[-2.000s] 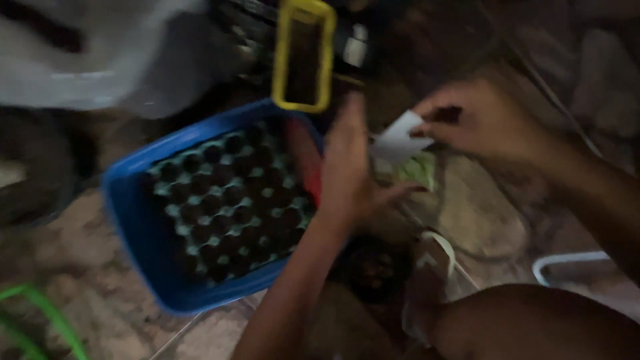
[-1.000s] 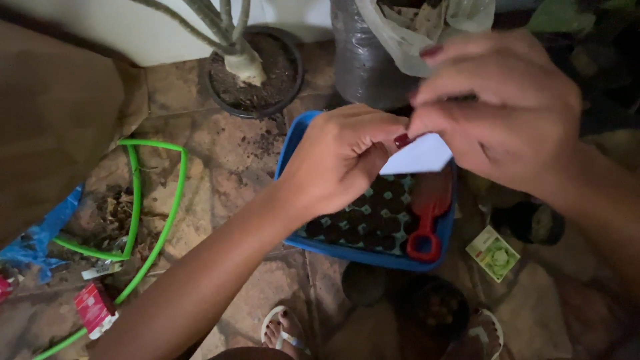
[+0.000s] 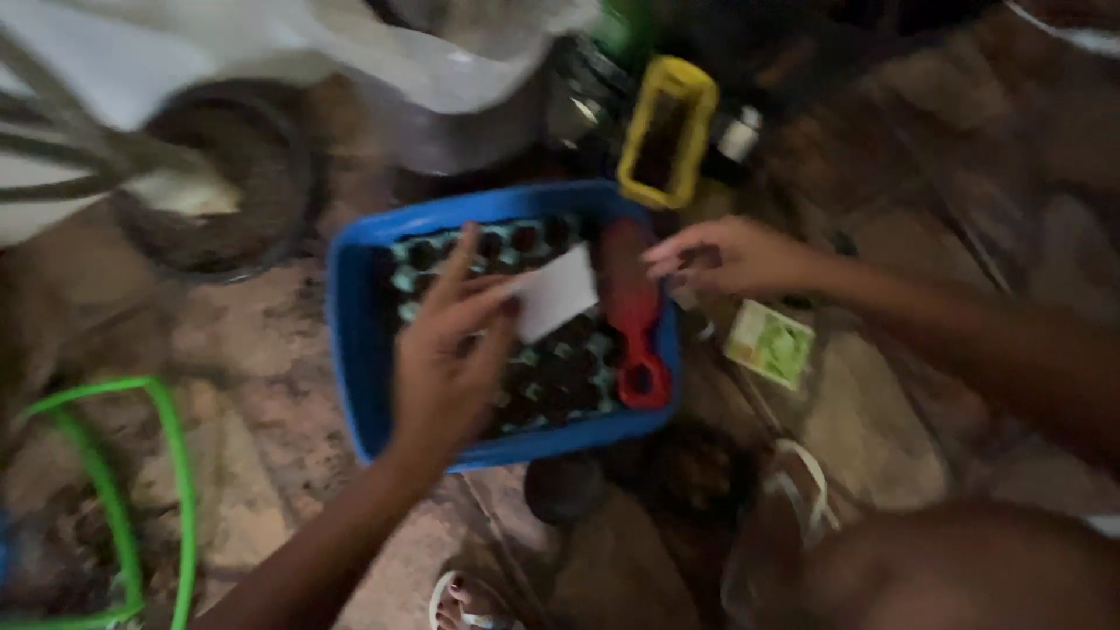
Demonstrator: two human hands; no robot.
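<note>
My left hand (image 3: 455,350) holds a small white paper packet (image 3: 557,293) between thumb and fingers, over a blue plastic tub (image 3: 343,341). Inside the tub lies a pale green egg-carton-like tray (image 3: 564,350) whose cells hold dark soil. Along the tub's right side rests a red hand trowel (image 3: 643,381), its ring handle toward me. My right hand (image 3: 726,254) hovers by the tub's right rim, fingers curled and apart, with nothing visible in it. The picture is blurred.
A yellow plastic container (image 3: 709,96) stands behind the tub. A green seed packet (image 3: 772,344) lies on the stone floor to the right. A potted plant (image 3: 184,188) is at upper left, a green plastic frame (image 3: 184,490) at lower left. A dark pot (image 3: 564,486) sits in front.
A second ago both hands were together at the white packet; now only my left hand holds it and my right hand is apart. Two seconds ago my right hand held it.
</note>
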